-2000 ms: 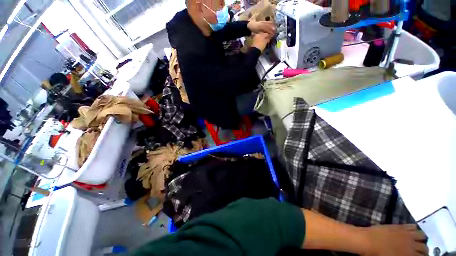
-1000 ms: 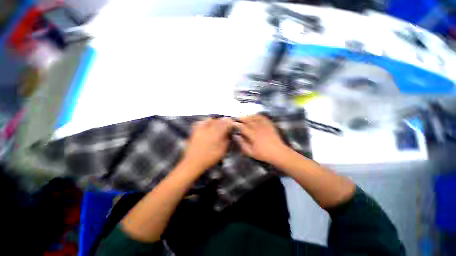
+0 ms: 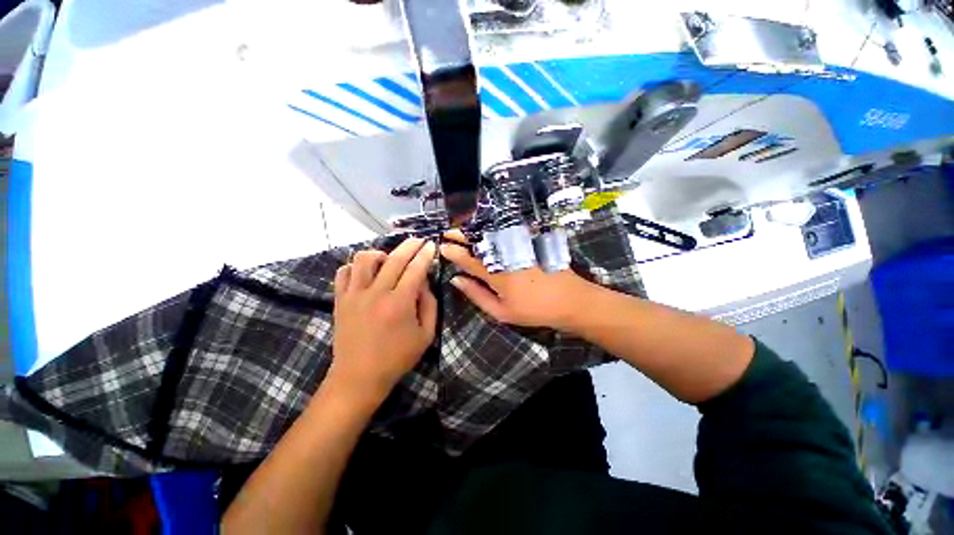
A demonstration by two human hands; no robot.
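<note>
A plaid garment piece point(image 3: 256, 361) in black, grey and white with black bands lies along the front of the sewing machine point(image 3: 586, 115). Its right part passes by the needle area point(image 3: 513, 214). My left hand point(image 3: 385, 308) lies on the plaid, its fingertips at a black band just in front of the needle area. My right hand point(image 3: 518, 293) holds the cloth at the same band, thumb and forefinger close together. The fingertips of both hands nearly meet. The exact needle point is hidden by metal parts.
A dark upright arm or bar point(image 3: 450, 105) stands in front of the machine head. A black slotted lever point(image 3: 659, 232) is right of the needle area. A blue crate edge point(image 3: 186, 504) shows at the lower left. A blue object point(image 3: 918, 303) is at the right.
The view has turned from the crate and neighbouring worker to the machine. My left hand has moved onto the band beside my right hand. Since one second ago, the view has come closer to the needle area.
</note>
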